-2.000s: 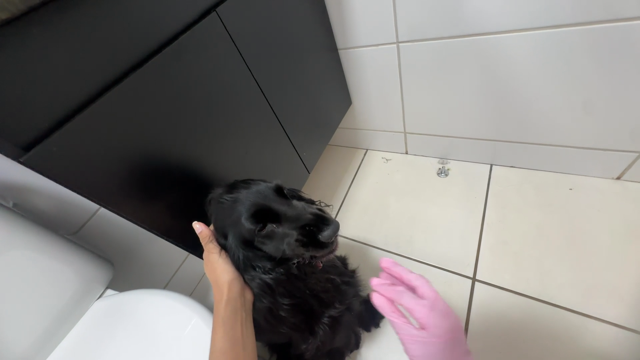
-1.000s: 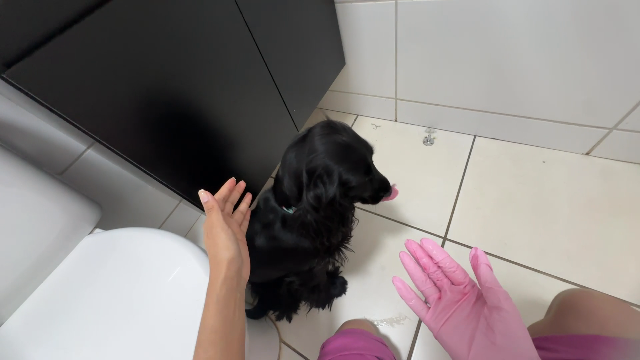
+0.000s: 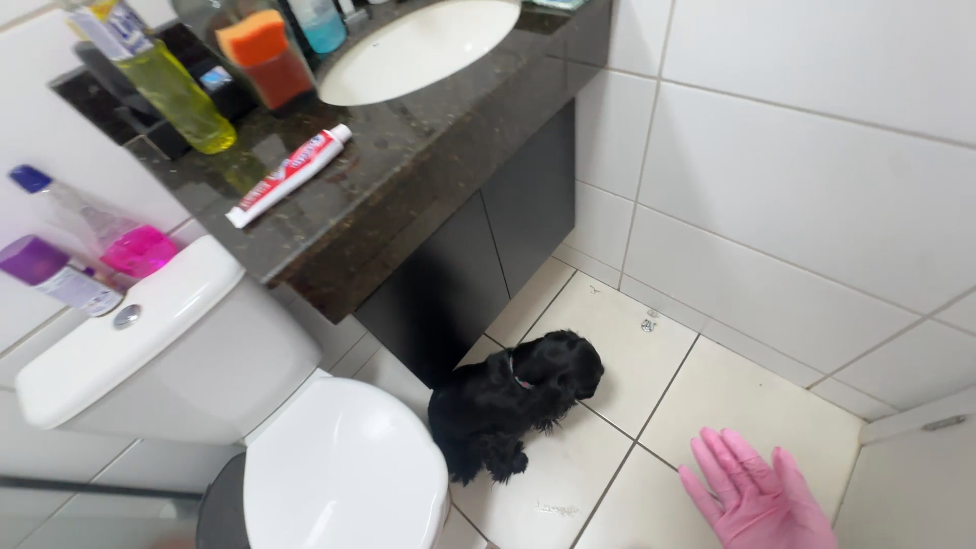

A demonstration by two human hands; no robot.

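Observation:
My right hand (image 3: 759, 492), in a pink glove, is at the lower right above the tiled floor, palm up, fingers apart, holding nothing. A black long-haired dog (image 3: 496, 404) with a thin collar (image 3: 518, 372) sits on the floor between the toilet and my right hand, its head turned toward the wall. My left hand is out of view; only a blurred skin-toned patch shows at the bottom left edge. On the dark stone counter (image 3: 412, 152) lies a red and white toothpaste tube (image 3: 290, 177).
A white toilet (image 3: 343, 465) with closed lid stands at the left, bottles (image 3: 141, 248) on its tank. The counter holds a sink (image 3: 419, 49), a yellow-green bottle (image 3: 179, 99) and an orange sponge (image 3: 254, 38). A black cabinet (image 3: 457, 282) and tiled walls border the floor.
My left hand has left the dog's side and gone out of view. The dog has turned its head away and down. The view has swung to take in the counter and toilet tank.

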